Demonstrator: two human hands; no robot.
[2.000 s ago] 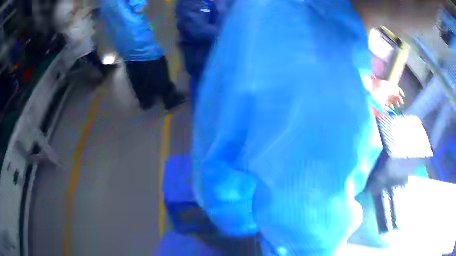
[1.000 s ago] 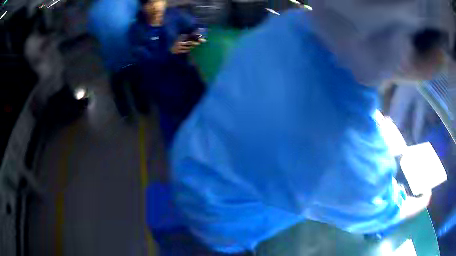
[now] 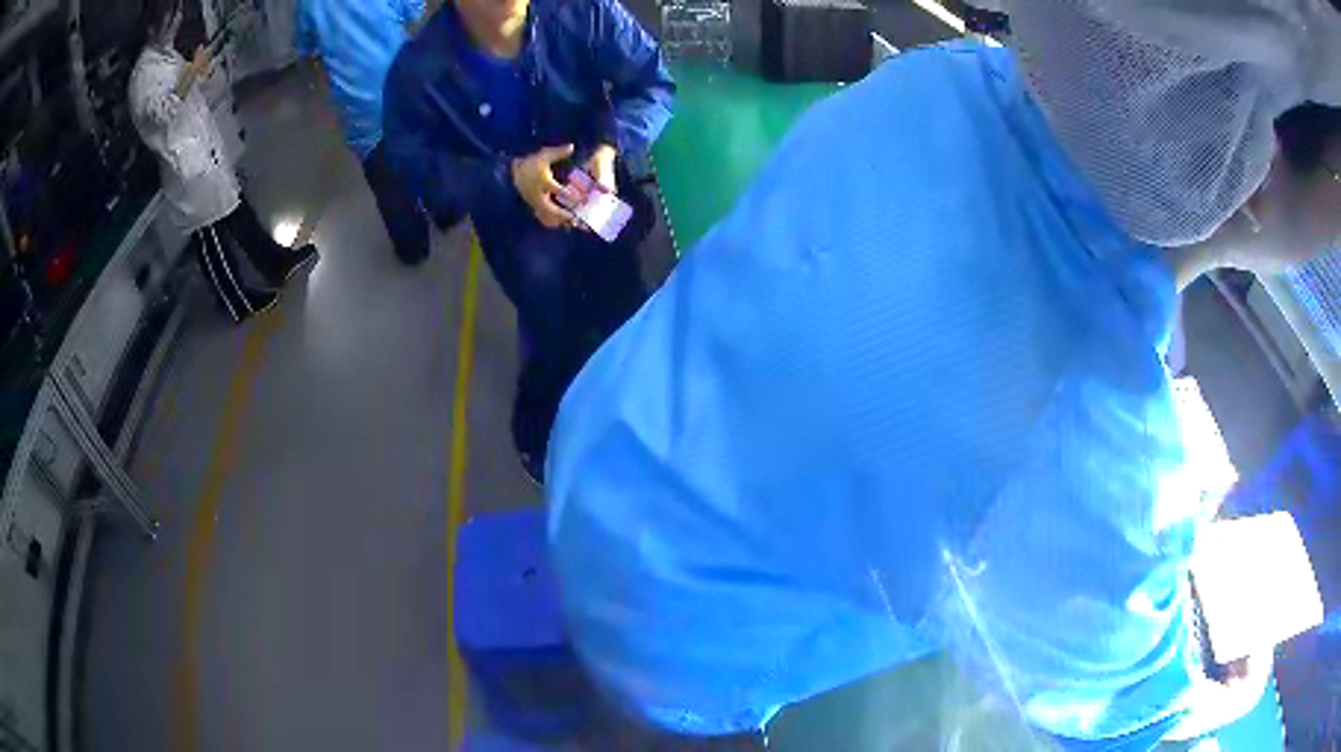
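Note:
Neither of my hands is in view. Nearest in front of me is a person in a light blue smock and a white mesh hair cover, bent over the bench at the right. A bright white flat board is at that person's hand, low at the right; glare hides any detail on it. Another overexposed white surface shows just above it. The bench's green mat shows below the smock.
A blue stool stands on the floor left of the smock. A person in dark blue holds a small pinkish-white item. Two more people stand farther left by machines. A black box and clear trays lie at the far bench end.
The view is sharper and brighter. The smocked person leans further toward the right than at first. The person in dark blue is nearer, and a person in white now shows clearly at the left.

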